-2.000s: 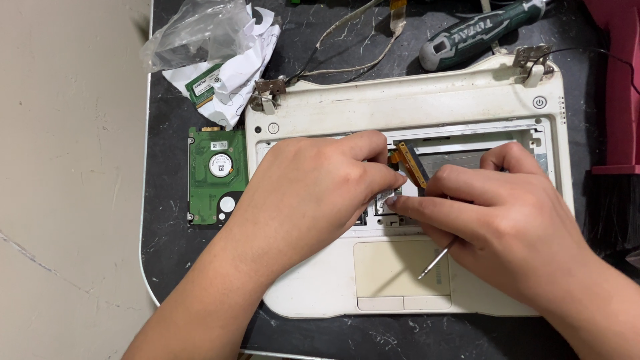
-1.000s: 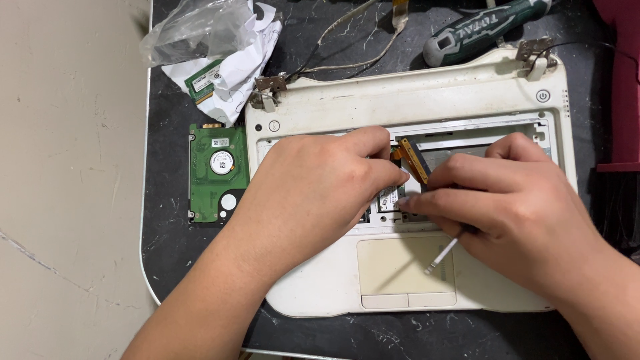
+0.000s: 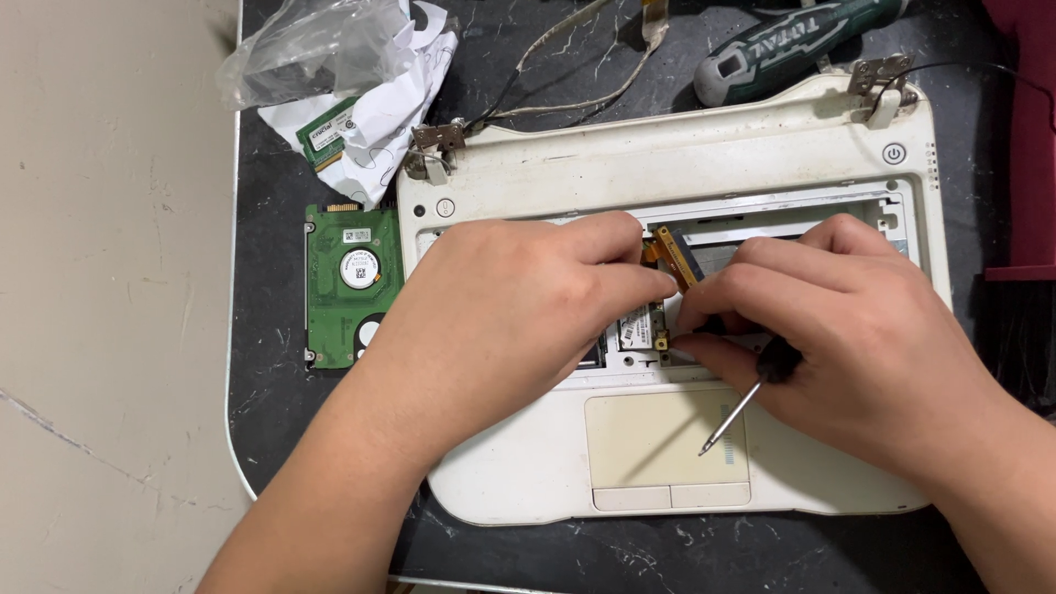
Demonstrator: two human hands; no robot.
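Observation:
A white laptop base (image 3: 495, 462) lies with its keyboard bay uncovered and its touchpad (image 3: 660, 437) toward me. Over the bay's left part is my left hand (image 3: 528, 289), thumb and forefinger beside an orange flat flex cable with a connector (image 3: 678, 260); whether they pinch anything is hidden. My right hand (image 3: 825, 305) holds a small screwdriver (image 3: 738, 408) with a black handle, its tip pointing down over the touchpad. The right thumb and forefinger are close to the edge of a small labelled card (image 3: 637, 328) in the bay.
A hard drive with a green circuit board (image 3: 334, 309) lies left of the laptop. Above it, a memory module (image 3: 326, 136) rests on crumpled paper (image 3: 396, 124) beside a clear plastic bag (image 3: 318, 49). A Total screwdriver handle (image 3: 792, 49) and loose cables (image 3: 569, 103) lie behind the base.
My right thumb and forefinger have shifted slightly at the small card, and the black screwdriver handle now shows. My left hand has stayed nearly in place over the bay.

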